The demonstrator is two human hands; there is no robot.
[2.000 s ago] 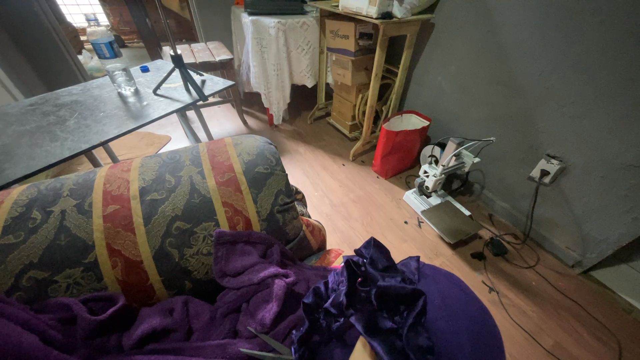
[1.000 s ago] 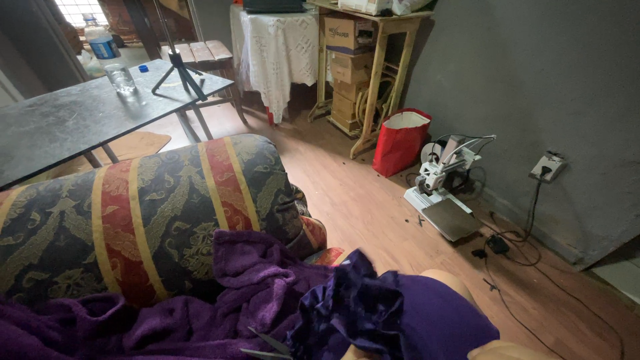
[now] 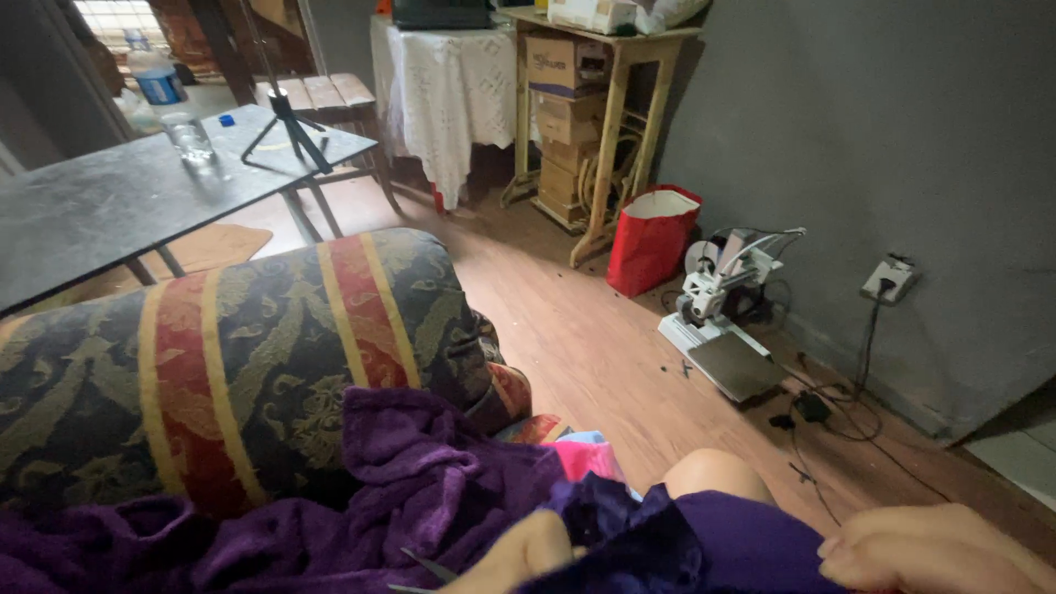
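Observation:
Dark purple satin fabric (image 3: 639, 536) lies bunched at the bottom of the head view, against smoother purple cloth (image 3: 751, 536) over the lap. My left hand (image 3: 524, 549) is closed on the satin's left edge, fingers curled. At the lower right, my right hand (image 3: 932, 549) is beside the smooth purple cloth, fingers bent together; whether it pinches any cloth is unclear. Metal scissors (image 3: 429, 569) lie partly visible left of my left hand, their blades spread over a plush purple blanket (image 3: 412, 495). A bare knee (image 3: 718, 474) shows above the cloth.
A patterned sofa arm (image 3: 272, 355) stands at left, a grey table (image 3: 107, 194) with a small tripod (image 3: 289, 132) behind it. On the floor are a red bag (image 3: 652, 239), a white desktop 3D printer (image 3: 718, 322) and cables (image 3: 833, 412). Pink material (image 3: 586, 458) lies near the knee.
Both hands have come further into view. The satin has shifted and the knee, hidden two seconds ago, is exposed. Pink material now shows beside the blanket.

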